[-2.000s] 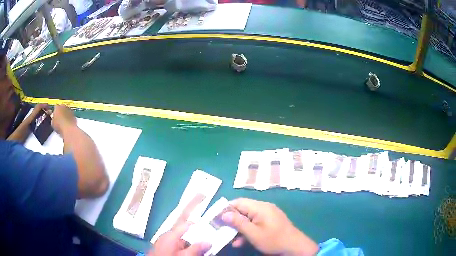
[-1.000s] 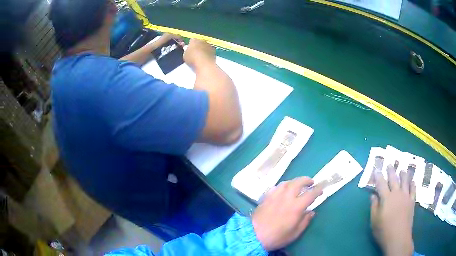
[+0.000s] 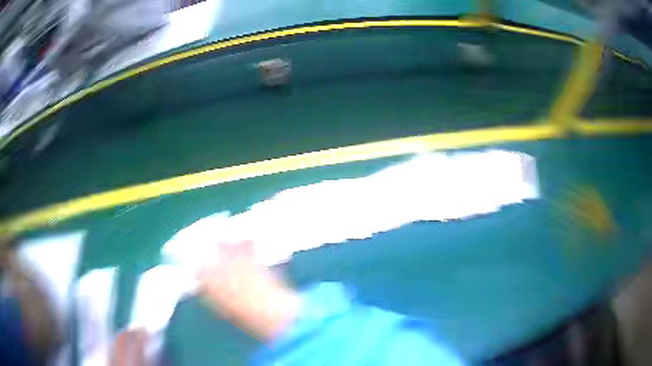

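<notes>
The view is heavily blurred. A long row of overlapping white packets (image 3: 400,204) lies on the green bench along the yellow edge; the strips in them cannot be made out. My right hand (image 3: 243,286), in a light-blue sleeve, is at the left end of this row, over or against the packets. Whether its fingers grip one is hidden by blur. A skin-coloured patch that looks like my left hand (image 3: 130,349) is cut off by the bottom edge, beside a white packet (image 3: 154,297). Another white packet (image 3: 96,307) lies further left.
A white sheet (image 3: 56,261) and part of another person (image 3: 25,314) are at the left edge. Rubber bands (image 3: 590,207) lie at the right. Beyond the yellow trim (image 3: 307,161), the dark green belt (image 3: 179,121) carries a small pale ring (image 3: 274,71) and another blurred piece.
The view has swung right, bringing back the whole packet row and the rubber bands. My right hand is at the row's left end; my left hand is now mostly out of the picture.
</notes>
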